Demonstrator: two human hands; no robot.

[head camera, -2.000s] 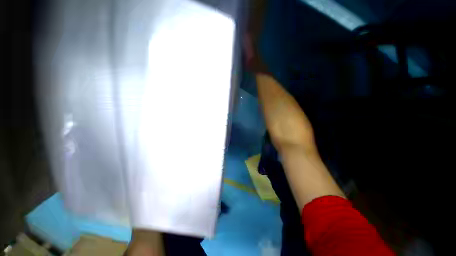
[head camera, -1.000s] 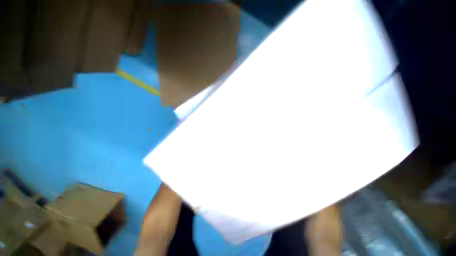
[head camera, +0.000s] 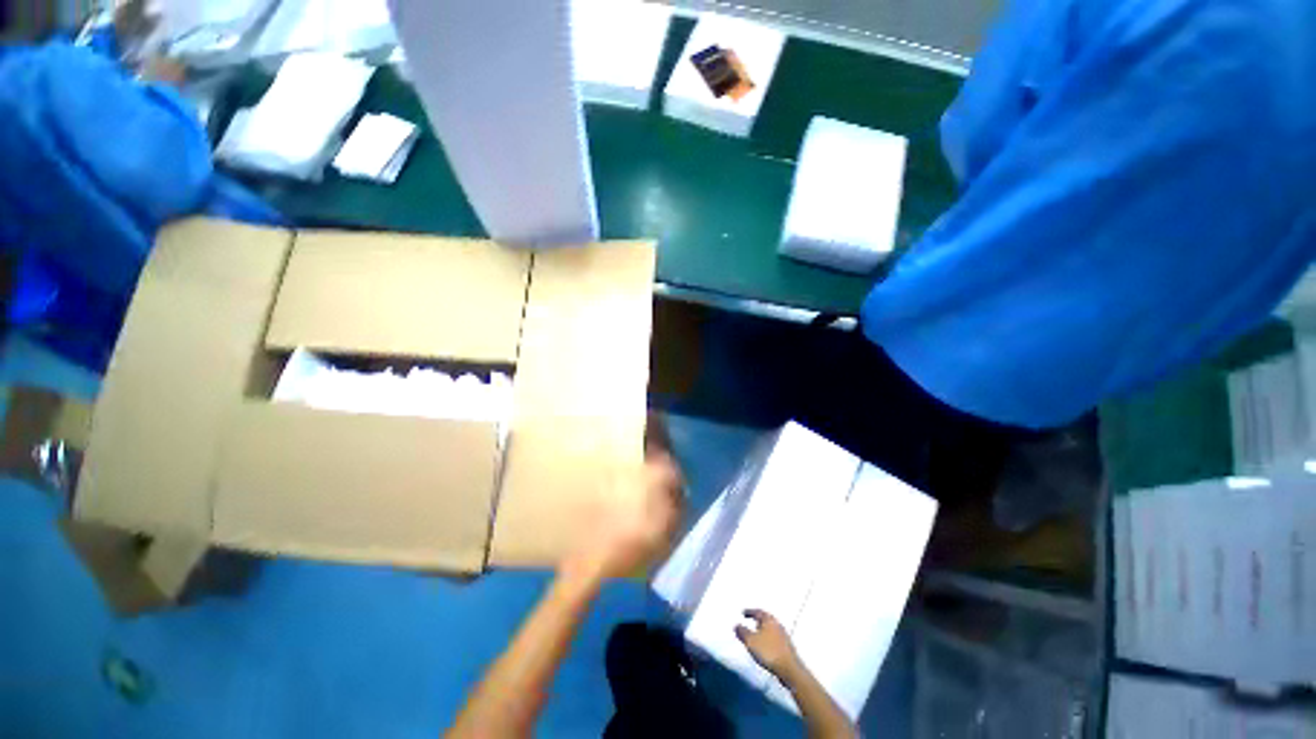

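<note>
A large white box point(head camera: 826, 556) with a seam across its face stands tilted below the bench edge. My right hand point(head camera: 768, 640) lies on its near face, fingers apart. An open brown carton point(head camera: 354, 477) is to the left, its flaps folded outward, with white jagged-edged inserts point(head camera: 397, 391) showing in its opening. My left hand point(head camera: 635, 517) is blurred at the lower right edge of the carton's right flap; whether its fingers grip the flap cannot be told.
The green bench point(head camera: 671, 195) holds a tall white stack point(head camera: 505, 116), white boxes and a smaller white stack point(head camera: 847, 191). A person in a blue smock point(head camera: 1111, 217) stands at right, another point(head camera: 108, 145) at left. White boxes point(head camera: 1220, 578) are piled far right.
The view has turned from the floor to the bench and open carton. The large white sheet or box, earlier up close before me, is now lower; my left hand is at the carton flap.
</note>
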